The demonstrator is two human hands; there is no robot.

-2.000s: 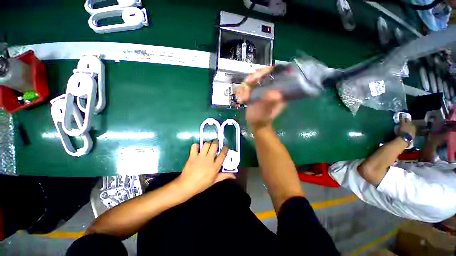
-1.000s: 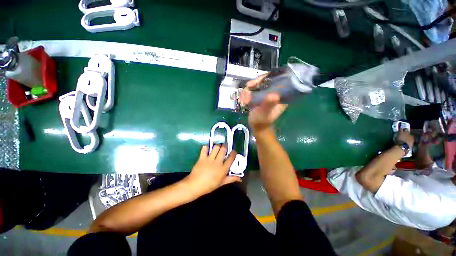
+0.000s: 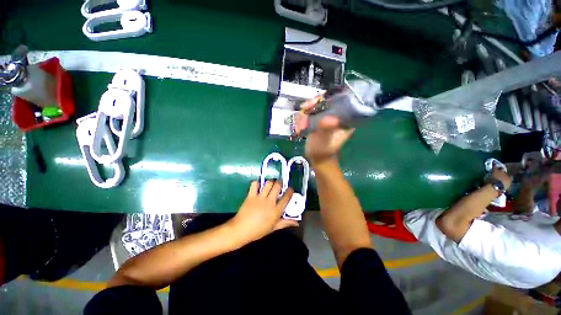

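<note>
Two white plastic housings (image 3: 298,184) lie side by side at the bench's front edge, open loops pointing away from me. My left hand (image 3: 266,208) lies over the left one and holds the pair, covering its near end. My right hand (image 3: 325,132) is closed around the grey electric screwdriver (image 3: 350,106), held above the bench with its front end toward the pick-up plate (image 3: 283,118) of the screw feeder (image 3: 314,60). The driver is blurred, and its bit tip cannot be made out.
Several white housings (image 3: 114,101) are piled at left, beside a red tray (image 3: 66,92) with a bottle and a green object. More housings (image 3: 117,26) lie at the back. A clear plastic bag (image 3: 461,123) lies right. A person's arm (image 3: 470,209) works at far right.
Since two seconds ago, the feeder, pair of housings and left hand appear slightly further right in view. The driver has shifted slightly left since one second ago. Housings at the back appear further left.
</note>
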